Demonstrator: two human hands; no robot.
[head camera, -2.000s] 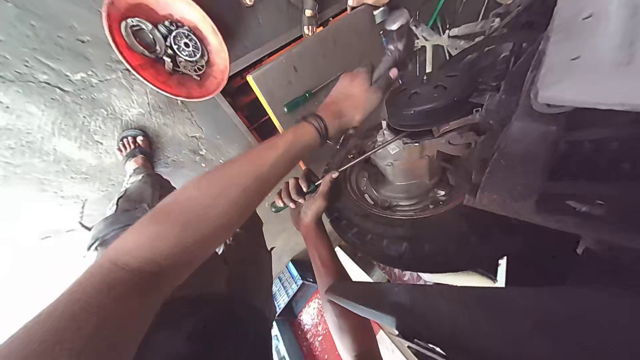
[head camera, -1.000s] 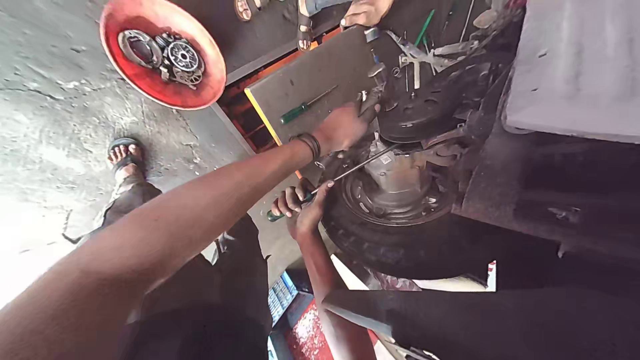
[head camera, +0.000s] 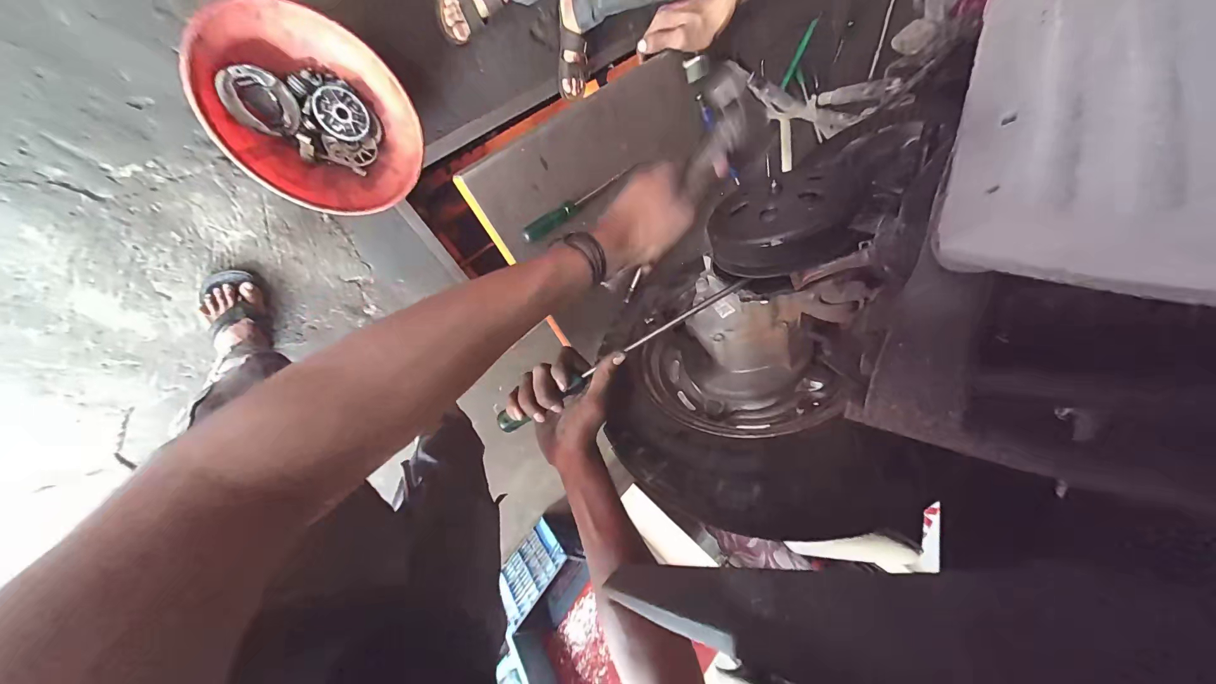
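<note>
My left hand (head camera: 651, 214), blurred and wearing dark bracelets, grips a hammer (head camera: 727, 104) above a round black metal part (head camera: 784, 223). Below it, my right hand (head camera: 565, 394) is closed around the green handle of a long screwdriver (head camera: 655, 332). The screwdriver's shaft slants up to the underside of the black part, where its tip is hidden. Beneath that part is a grey metal hub housing (head camera: 746, 332), in the middle of a wheel with a black tyre (head camera: 722, 475). Another green-handled screwdriver (head camera: 551, 223) lies on a dark flat panel (head camera: 579, 142).
A red bowl (head camera: 399, 161) at upper left holds several metal parts. Another person's sandalled feet (head camera: 573, 66) and a hand (head camera: 684, 27) are at the top. A pale panel (head camera: 1083, 142) stands at right; a blue and red box (head camera: 537, 570) is at the bottom.
The hammer and my left hand have shifted relative to the black part, while my right hand keeps the screwdriver against it. The other person's hand has come into view at the top.
</note>
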